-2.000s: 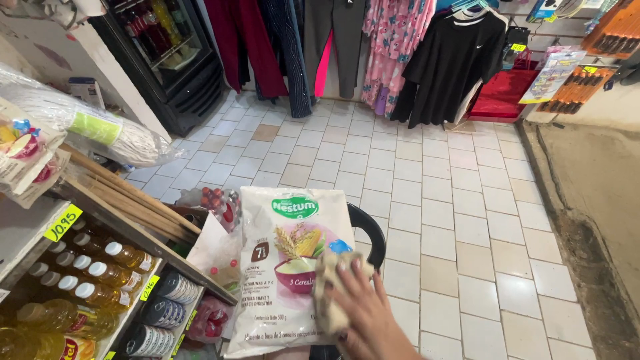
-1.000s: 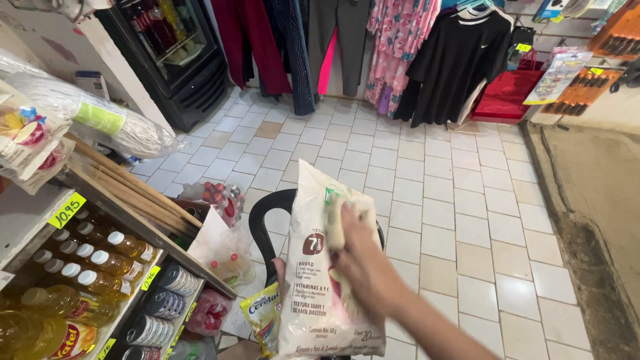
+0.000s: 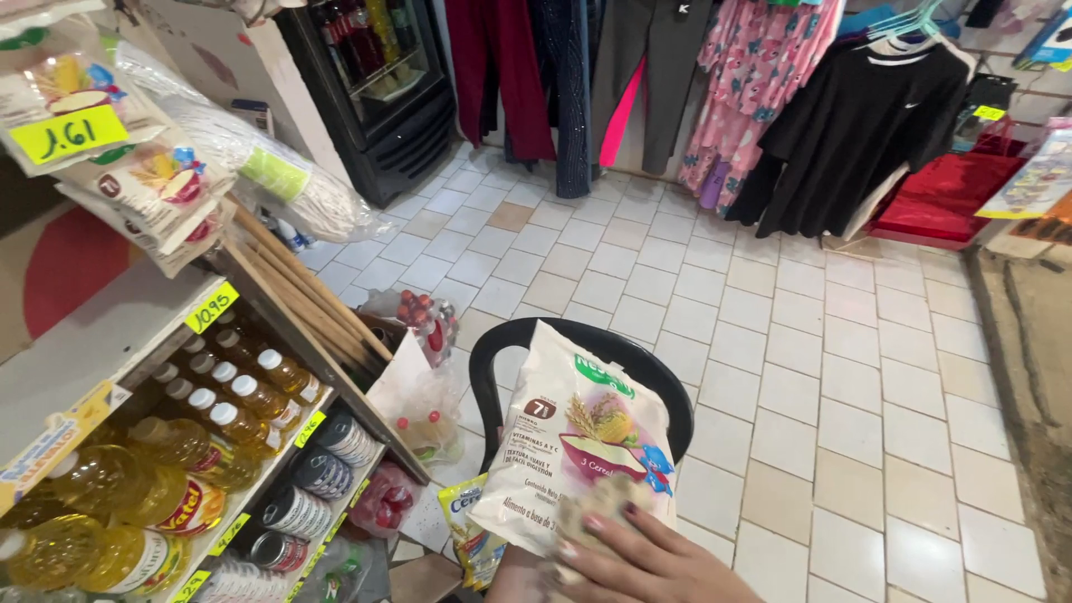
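Observation:
A white Nestum cereal bag lies tilted in front of me, above a black chair. My right hand presses a crumpled beige cloth against the bag's lower right part. Behind the bag's lower edge is my left hand, mostly hidden, with only a part of it or its wrist showing; it supports the bag from beneath. A yellow cereal packet is just left of the bag, lower down.
At left, a shelf holds oil bottles and cans, with cereal bags above. Wooden poles lean beside it. A drinks fridge, hanging clothes and a red bag stand across the tiled floor.
My right hand with the cloth has moved from the bag's upper part down to its lower right. The bag has turned and leans back more, with its printed front showing.

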